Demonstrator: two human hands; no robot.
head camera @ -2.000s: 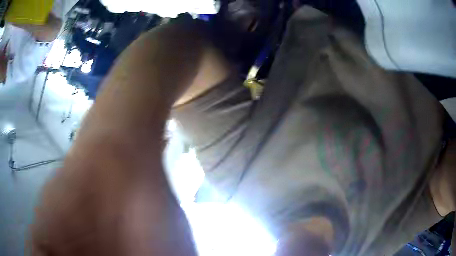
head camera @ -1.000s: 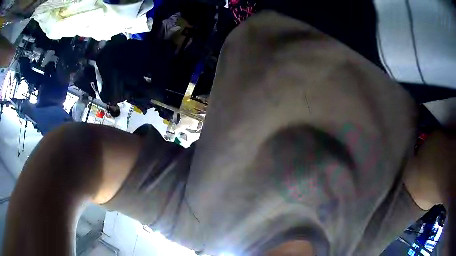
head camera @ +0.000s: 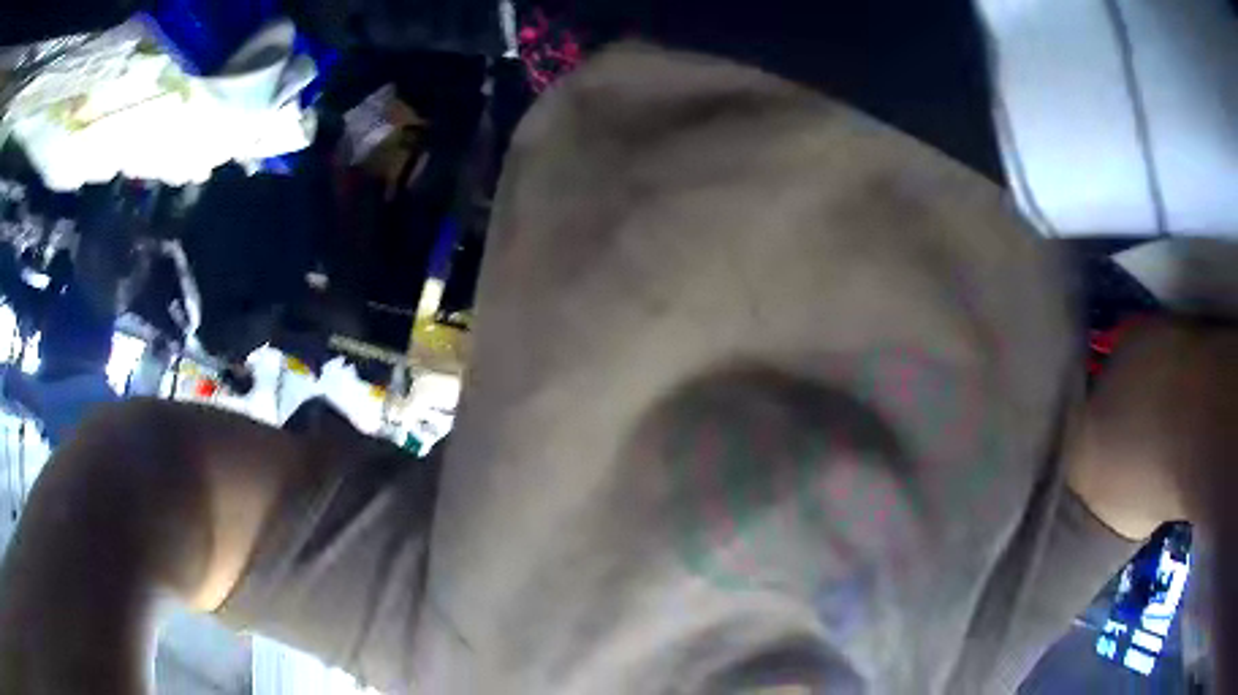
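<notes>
The wearer's grey-brown shirt (head camera: 733, 299) fills the middle, with faint green and pink marks and the collar at the bottom edge. My left arm (head camera: 122, 502) is bent at the picture's left side and runs out of the bottom-left corner. My right arm (head camera: 1154, 421) is cut off by the right edge. Neither of my hands is in the picture, so what they hold is hidden. Dark cloth with pink marks (head camera: 550, 52) lies beyond the shirt's hem at the top.
A white surface with dark lines (head camera: 1073, 122) is at the top right. A pale bundle (head camera: 149, 116) lies beside blue material (head camera: 217, 30) at the top left. Blurred dark and white clutter is below it. A dark item with light lettering (head camera: 1147, 604) is at the lower right.
The large blurred arm at left has drawn back to a bent elbow at the left side. The view has shifted, bringing the pale bundle and my right arm further into view.
</notes>
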